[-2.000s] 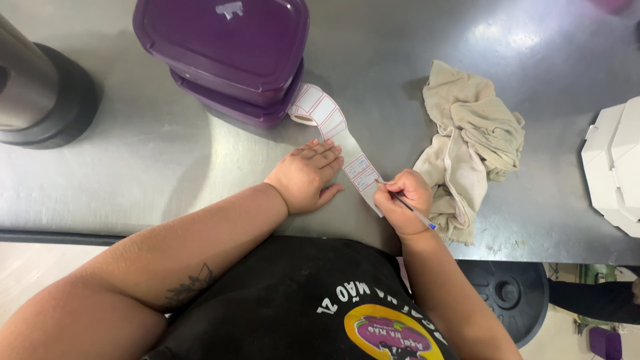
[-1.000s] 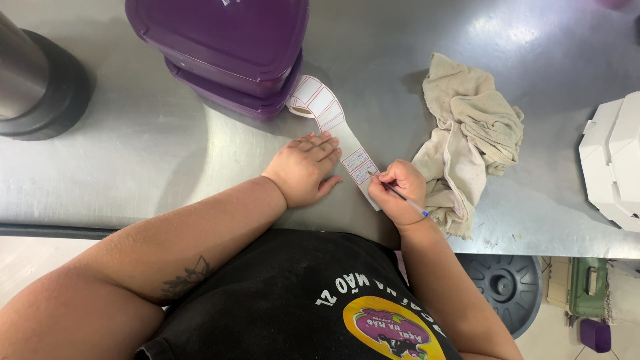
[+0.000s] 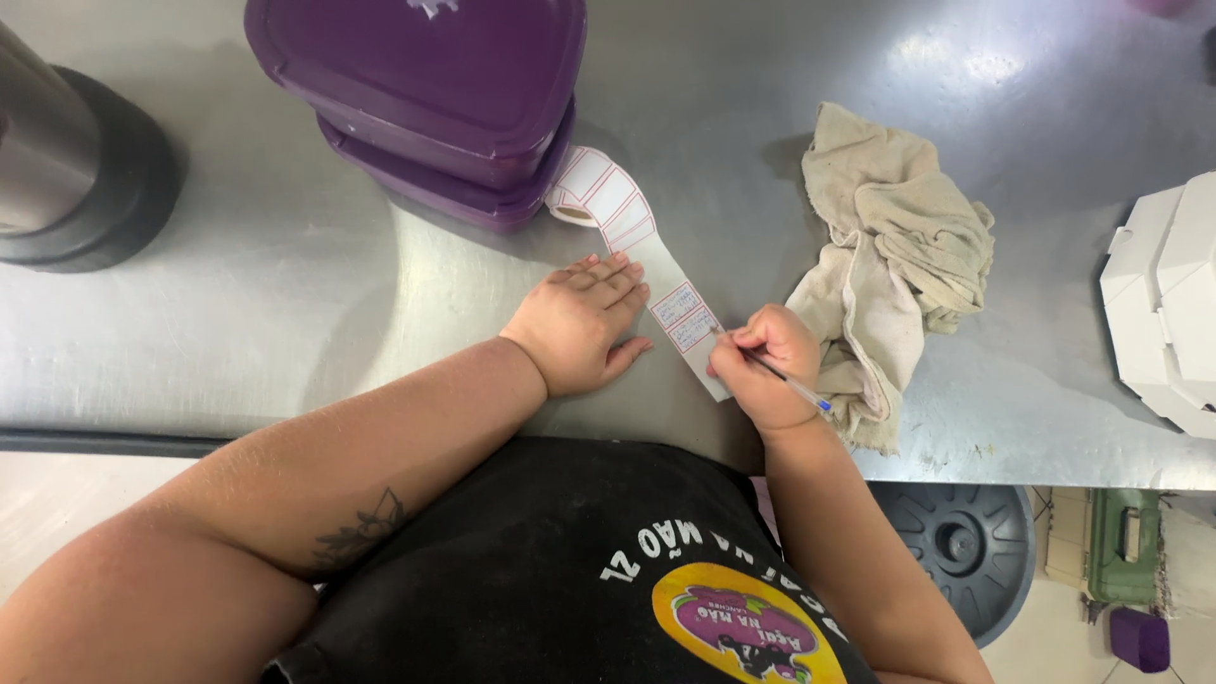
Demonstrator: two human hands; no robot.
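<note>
My right hand (image 3: 771,369) grips a ballpoint pen (image 3: 784,376) with a clear barrel and a blue end cap. The pen's tip touches a printed label near the loose end of a roll of white labels with red borders (image 3: 613,195). Two of these labels bear blue handwriting. My left hand (image 3: 584,323) lies palm down on the metal table, its fingertips at the left edge of the label strip, the thumb spread. The roll stands against two stacked purple plastic containers with lids (image 3: 427,85).
A crumpled beige cloth (image 3: 893,237) lies right of my right hand. White boxes (image 3: 1168,304) stand at the right edge, a metal cylinder with a black base (image 3: 104,190) at the far left. Below the steel table's (image 3: 285,313) front edge is a round dark lid (image 3: 959,541).
My right hand still holds the pen at the label strip, and its tip has shifted slightly over the labels. The left hand stays flat beside the strip.
</note>
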